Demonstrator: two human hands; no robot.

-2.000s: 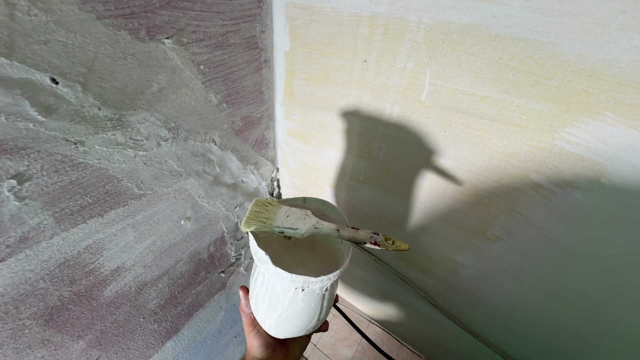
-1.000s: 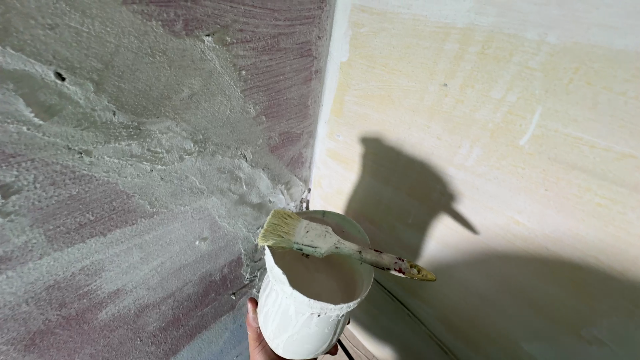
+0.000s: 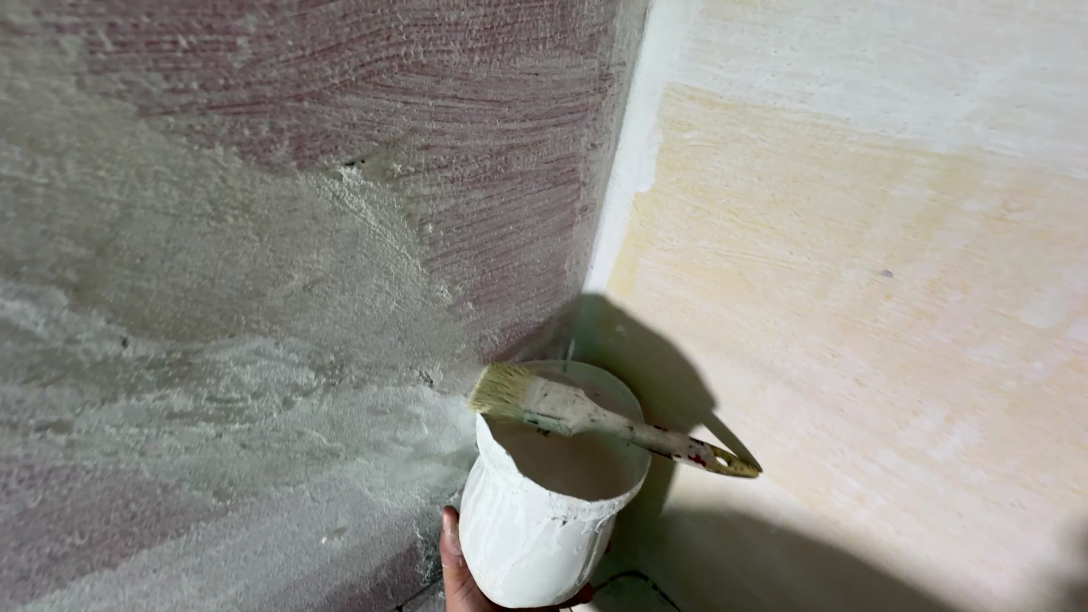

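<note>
My left hand (image 3: 460, 568) holds a white plastic paint container (image 3: 544, 531) from below, with the thumb on its left side and fingertips showing at its right. Streaks of white paint coat the container, and its mouth is open. Across the rim lies a flat paintbrush (image 3: 568, 410), its pale bristles to the left and its paint-spotted handle sticking out to the right. No hand touches the brush. The container hides most of the palm. My right hand is out of view.
A rough wall with purple and grey patches (image 3: 280, 255) stands at the left. It meets a yellow and white painted wall (image 3: 850, 297) at a corner behind the container. A dark cable (image 3: 633, 576) shows low down near the corner.
The container, with the brush still across its rim, is now nearer the wall corner, and its shadow has drawn close to it. The view has shifted.
</note>
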